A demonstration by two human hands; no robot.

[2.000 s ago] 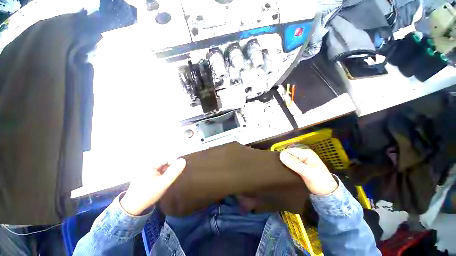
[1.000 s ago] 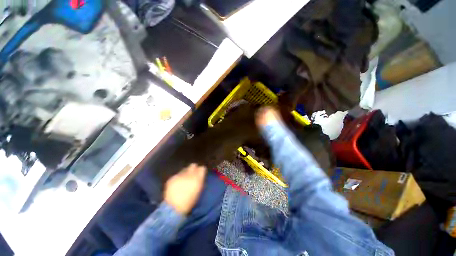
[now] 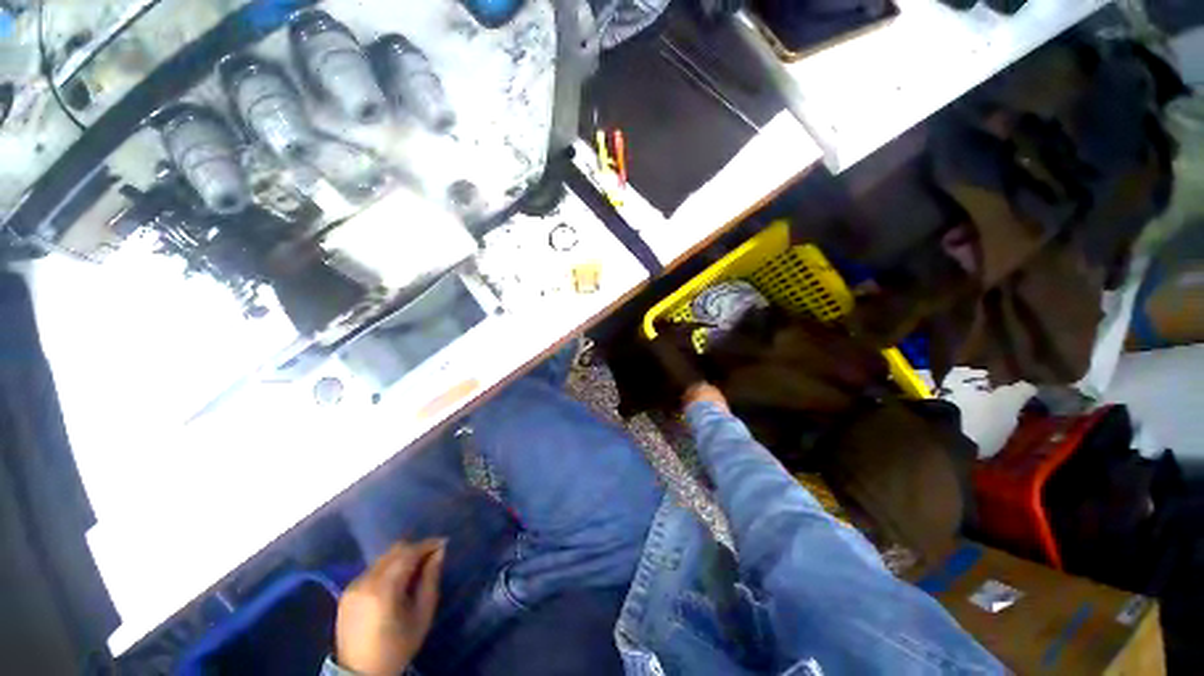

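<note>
The yellow plastic basket (image 3: pixel 815 280) stands below the table's right edge with dark brown cloth (image 3: pixel 779 366) in and over it. My right hand (image 3: pixel 706 394) is at the cloth, at the basket's near side. Its fingers are hidden in the dark cloth, so its grip cannot be told. My left hand (image 3: pixel 386 605) is over my lap at the bottom, fingers loosely curled and apart, with nothing seen in it. The overlock machine (image 3: pixel 284 132) is at the upper left, with grey cylinders at its front.
The white table edge (image 3: pixel 528 357) runs diagonally above my legs. Red and yellow sticks (image 3: pixel 611 159) lie right of the machine. A blue basket (image 3: pixel 264 634) is below left. A red basket (image 3: pixel 1052 482) and a cardboard box (image 3: pixel 1043 610) are right. Dark cloth hangs upper right.
The brown panel held between both hands has left the lap area. My right hand has gone down to the yellow basket; my left hand has let go and moved down left. The view has turned right.
</note>
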